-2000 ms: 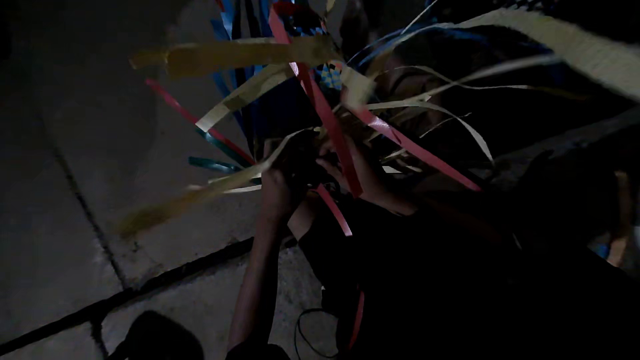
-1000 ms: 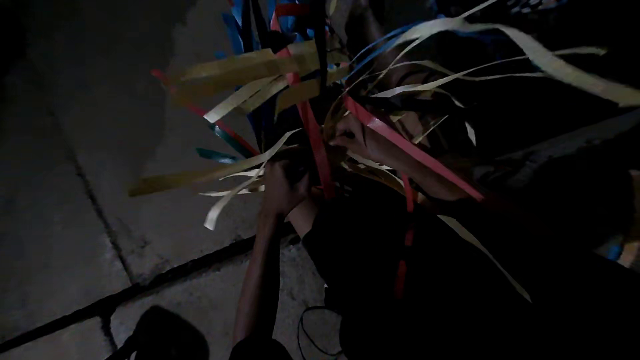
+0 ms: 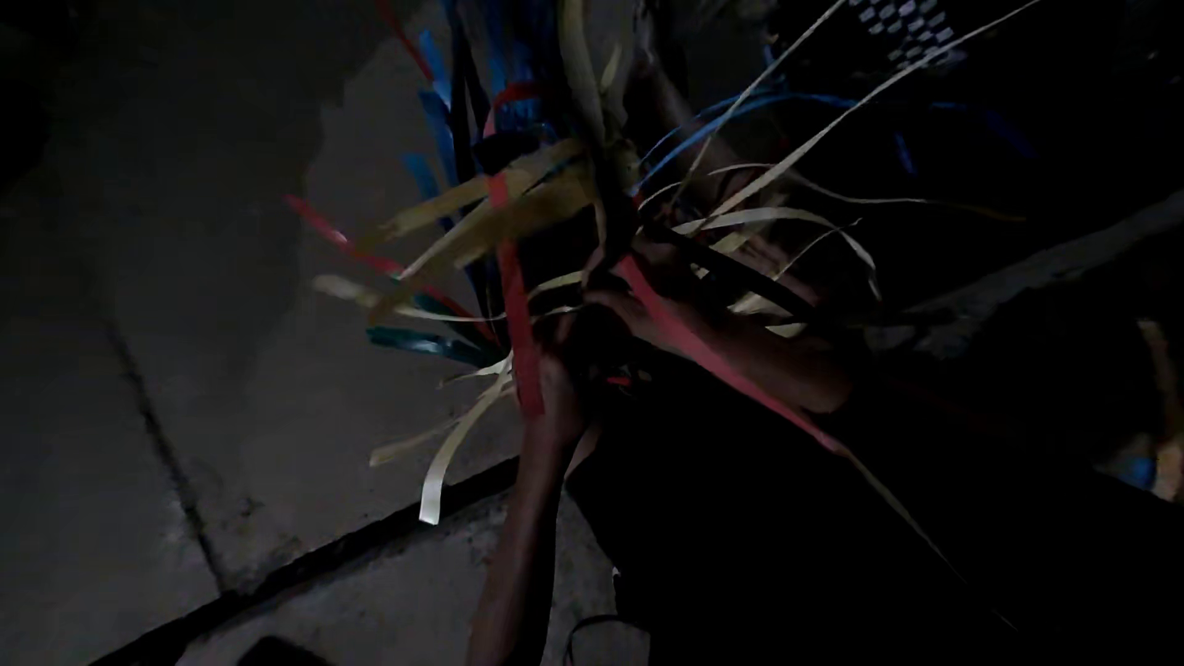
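Long flat strips, seemingly plastic strapping, spread from a dark woven-looking bundle at the centre. A red strip (image 3: 518, 324) hangs over my left hand (image 3: 555, 384), which is at the bundle's lower left side; its fingers are lost in shadow. My right hand (image 3: 634, 301) lies just right of it, fingers bent at the strips, with another red strip (image 3: 698, 347) running over its wrist and forearm. Tan strips (image 3: 518, 208) cross above the hands, a dark green strip (image 3: 430, 344) points left, and blue strips (image 3: 439, 139) stand behind. The dim light hides what the fingers grip.
Concrete floor (image 3: 277, 407) with dark joints lies at the left and below. Thin pale strips (image 3: 795, 166) and blue ones arch to the right. A checkered thing (image 3: 906, 28) shows at the top right. Another limb, partly hidden, is behind the strips.
My right hand has moved left, close beside my left hand, since one second ago. The tan and red strips around the hands have shifted.
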